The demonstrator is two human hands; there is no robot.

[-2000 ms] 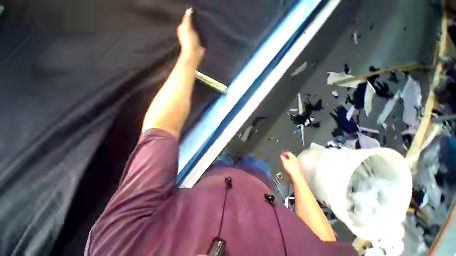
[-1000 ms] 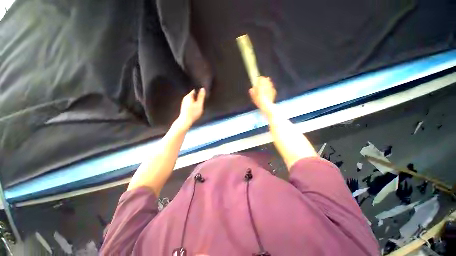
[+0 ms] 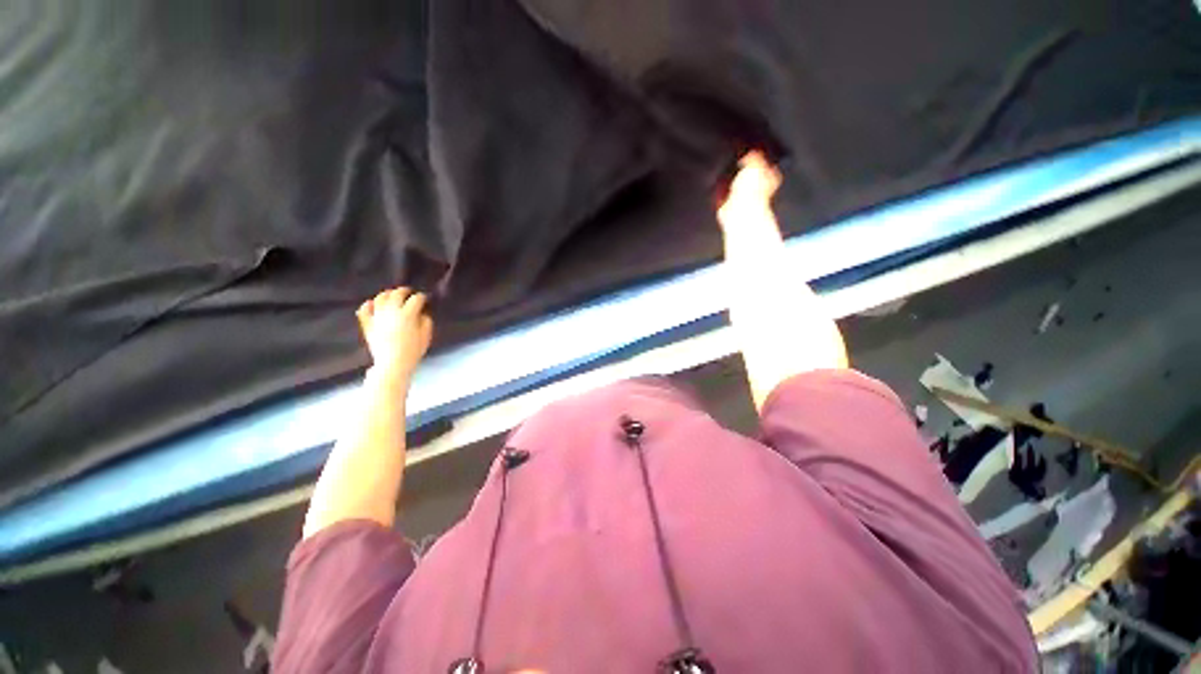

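Black fabric covers the table up to its pale blue-white edge, with loose folds between my hands. My left hand is low on the cloth near the table edge, fingers curled, with folds gathering at its thumb side. My right hand is farther in on the cloth and to the right, closed on the fabric, with folds running from it to the left. The fingertips of both hands are partly lost in the dark cloth. The yellow stick is not visible.
The table edge runs slantwise, rising to the right, with a cream lower lip. Black and white offcuts lie on the grey floor at the right, beside a thin tan strip. A few scraps show at lower left.
My left hand has moved left and down. My right hand has moved right and up, and the yellow stick seen in it has gone from view. The folded cloth is spread wider.
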